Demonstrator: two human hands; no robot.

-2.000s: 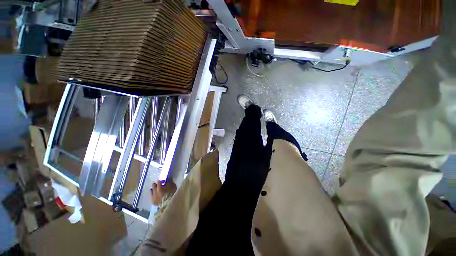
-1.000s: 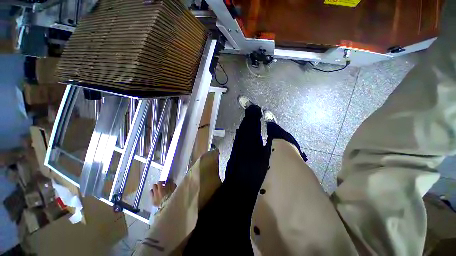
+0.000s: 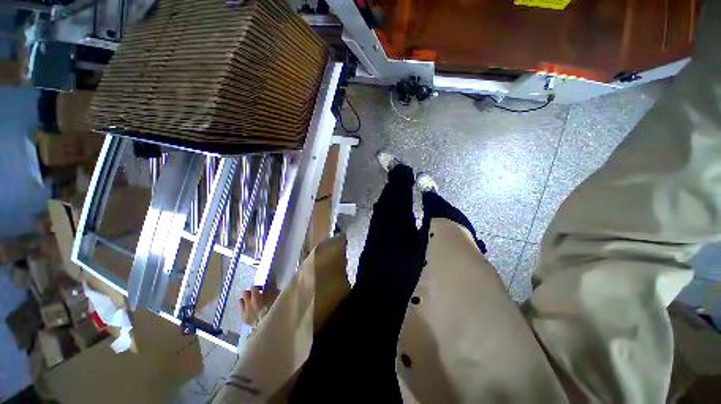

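A blank stack (image 3: 205, 79) of ribbed brown cardboard stands on the upper part of the magazine frame (image 3: 273, 229). Shiny rods and a wide metal side guide (image 3: 162, 225) show below the stack. My left hand (image 3: 254, 304) is bare and small in view, at the lower right corner of the frame. Its fingers are bent, and the coat and sleeve partly cover it. Whether it grips the frame cannot be told. My right sleeve reaches up along the right side, and my right hand is out of the picture.
An orange-brown safety door (image 3: 514, 39) with a yellow label is at the top. A black regulator (image 3: 411, 91) and a hose sit low on the machine. My shoes stand on speckled floor (image 3: 498, 173). Cardboard (image 3: 118, 367) and small brown boxes lie at the lower left.
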